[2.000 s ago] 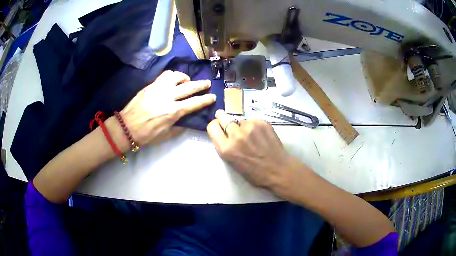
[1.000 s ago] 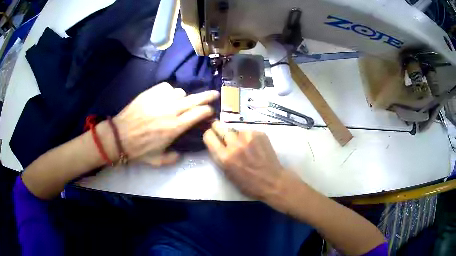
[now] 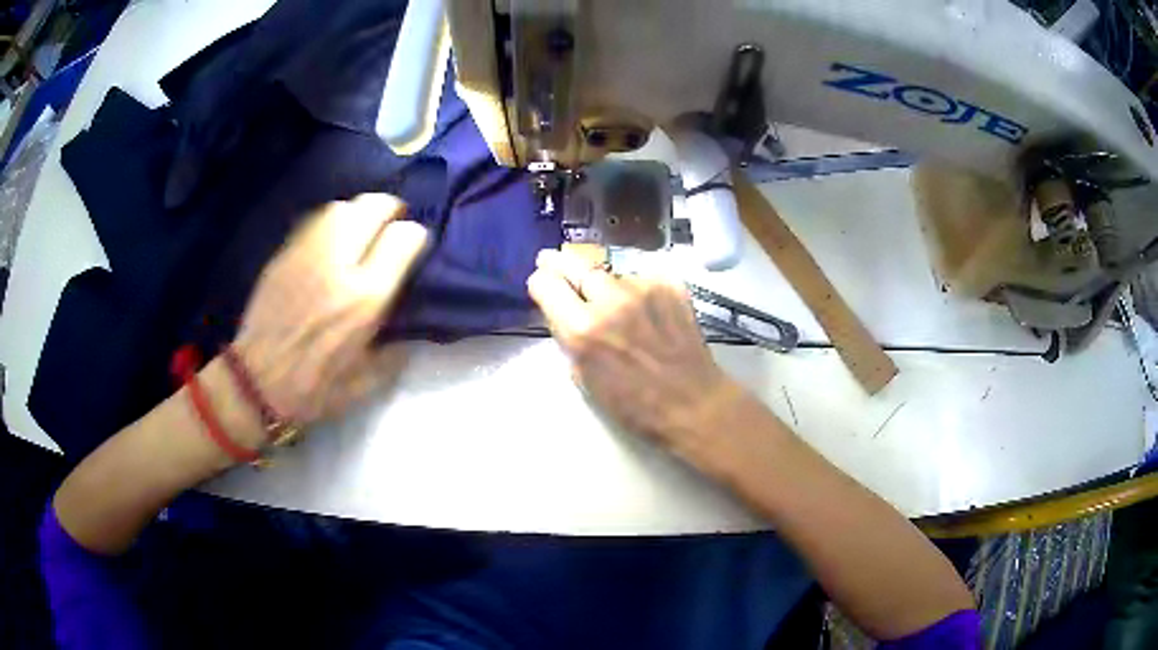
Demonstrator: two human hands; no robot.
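A dark navy garment panel [image 3: 140, 279] spreads over the left of the machine table. Its bluer, thinner part [image 3: 489, 241] runs up to the presser foot [image 3: 546, 191]. My left hand [image 3: 330, 305] is blurred, with its fingers bent on the cloth left of the foot; it appears to grip a fold. My right hand [image 3: 635, 343] has its thumb and fingertips together at the cloth's right edge, just below the foot, pinching it. The right fingers partly cover the tan seam guide [image 3: 587, 254].
The white machine head [image 3: 813, 76] spans the top. Right of the needle plate [image 3: 629, 203] lie thread snips [image 3: 749, 318], partly behind my right hand, and a tan ruler [image 3: 819, 286]. A yellow trolley rail [image 3: 1054, 508] passes the table's lower right edge.
My left hand has moved left, away from the foot, and its fingers have bent. My right hand has moved slightly up and right, over the seam guide. The blue cloth lies more exposed between the hands.
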